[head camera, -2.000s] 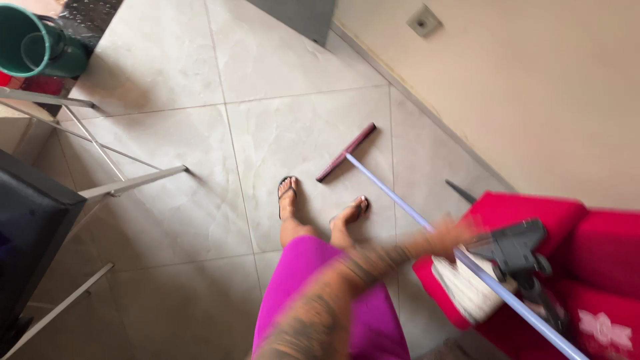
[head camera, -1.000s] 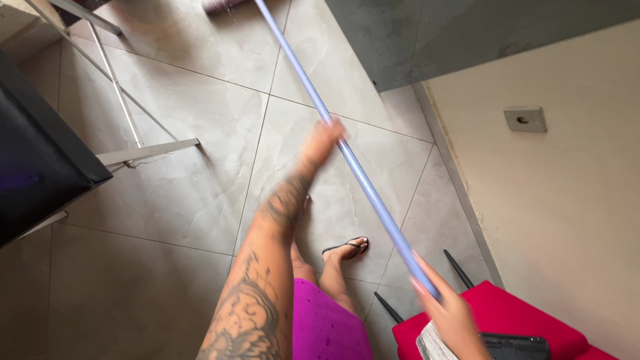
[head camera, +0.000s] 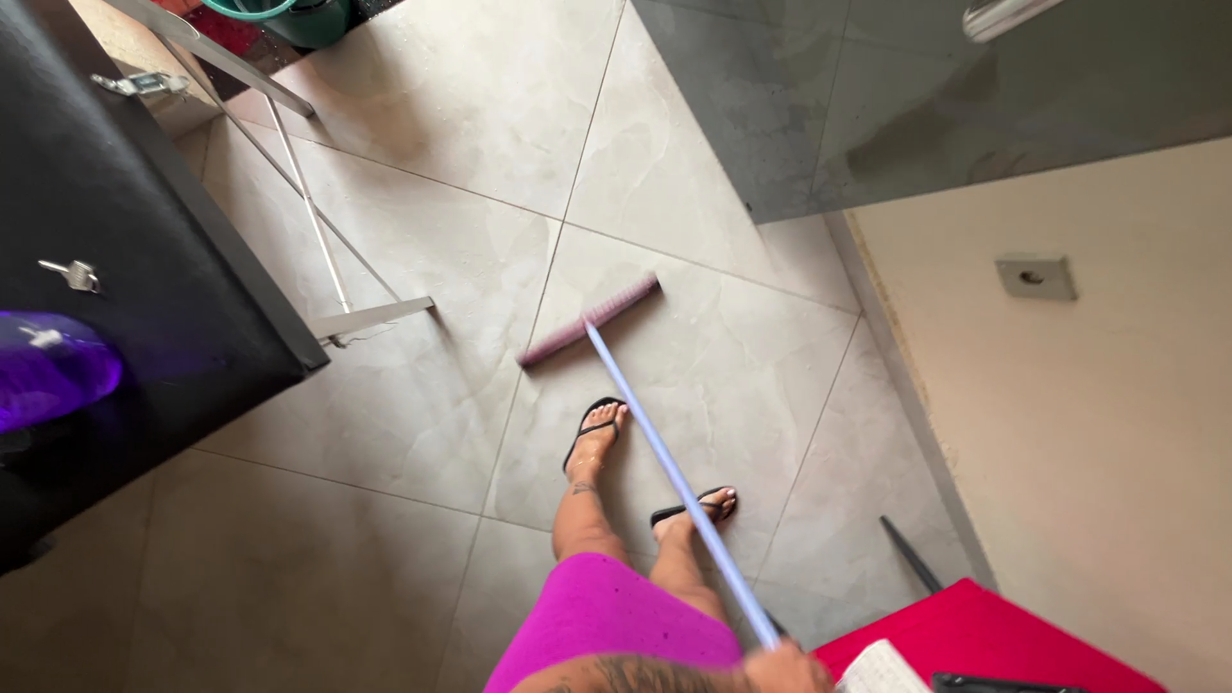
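At the bottom edge, my left hand (head camera: 787, 671), at the end of a tattooed forearm, is closed round the light-blue pole (head camera: 674, 472) of a long-handled floor tool. The pole runs up and left to a wide pinkish-purple head (head camera: 589, 320), which lies on the tiled floor (head camera: 712, 356) just beyond my feet. Whether that head has bristles or a blade I cannot tell. The pole crosses in front of my foot in a black flip-flop (head camera: 712, 505). My right hand is out of view.
A black padded table (head camera: 144, 221) with metal legs stands at left, bearing keys (head camera: 75, 275) and a purple bottle (head camera: 53, 371). A green bucket (head camera: 313, 21) is at the upper left, a grey glass panel (head camera: 914, 96) at the upper right. A red seat (head camera: 972, 640) stands beside the wall (head camera: 1088, 414).
The tool's head, at the top edge one second ago, is now back near my feet. My left hand has come back towards me; my right hand, on the pole then, has left the view.
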